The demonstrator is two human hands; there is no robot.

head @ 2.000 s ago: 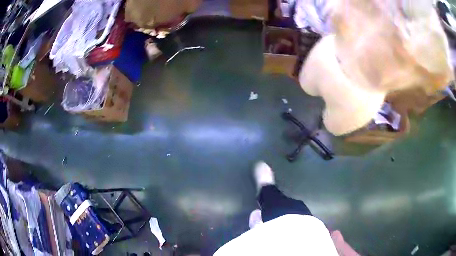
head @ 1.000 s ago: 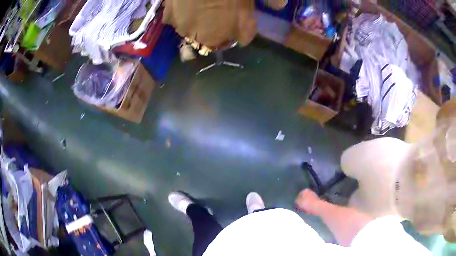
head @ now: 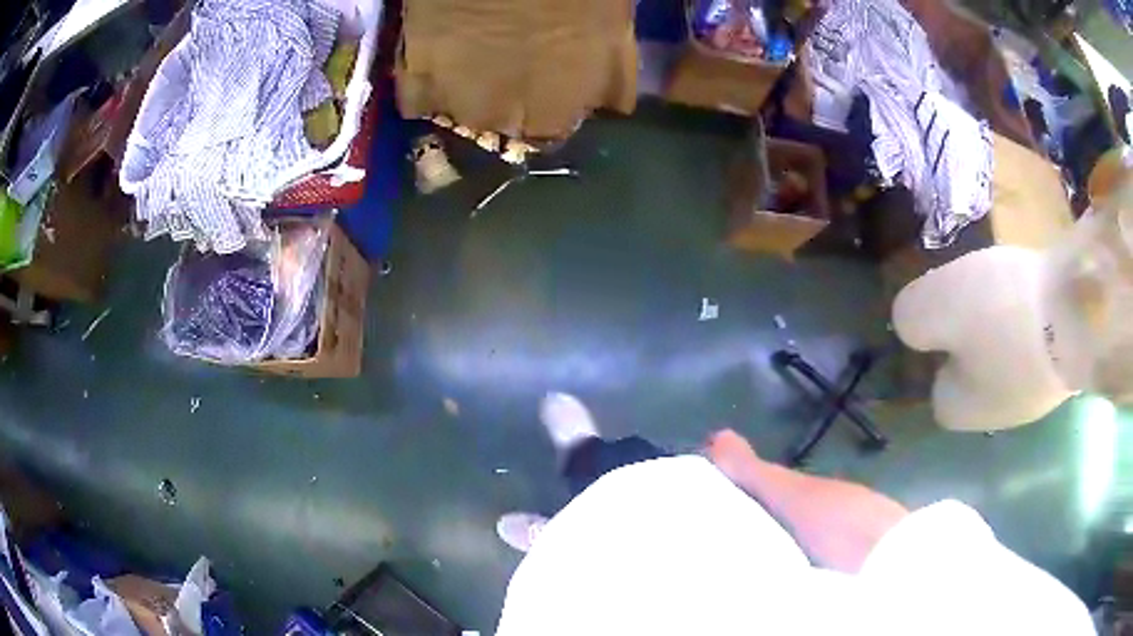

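My right hand [head: 731, 450] is at the lower centre beside my white-clothed body, its forearm bare. It is small and blurred, with no held thing visible; its finger position is unclear. My left hand is not in view. Ahead on the left, a white-rimmed laundry basket [head: 362, 93] holds a heap of striped cloth [head: 245, 106] hanging over its edge. Below it stands a brown cardboard carton [head: 344, 298] with a clear liner and dark purple goods [head: 226, 304]. More striped garments [head: 907, 118] with short black bands lie heaped at the upper right.
A brown-covered seat [head: 516, 62] is at the top centre. Open cartons [head: 727, 85] stand right of it. A cream rounded form [head: 982, 329] and black crossed legs [head: 830, 404] are at right. A dark metal frame [head: 391, 603] is at the bottom left. My shoes are on green floor [head: 559, 273].
The laundry basket and its carton show lower and larger. The navy bundle and metal frame have slid towards the bottom edge. My feet have changed position. My right hand stays low beside my body.
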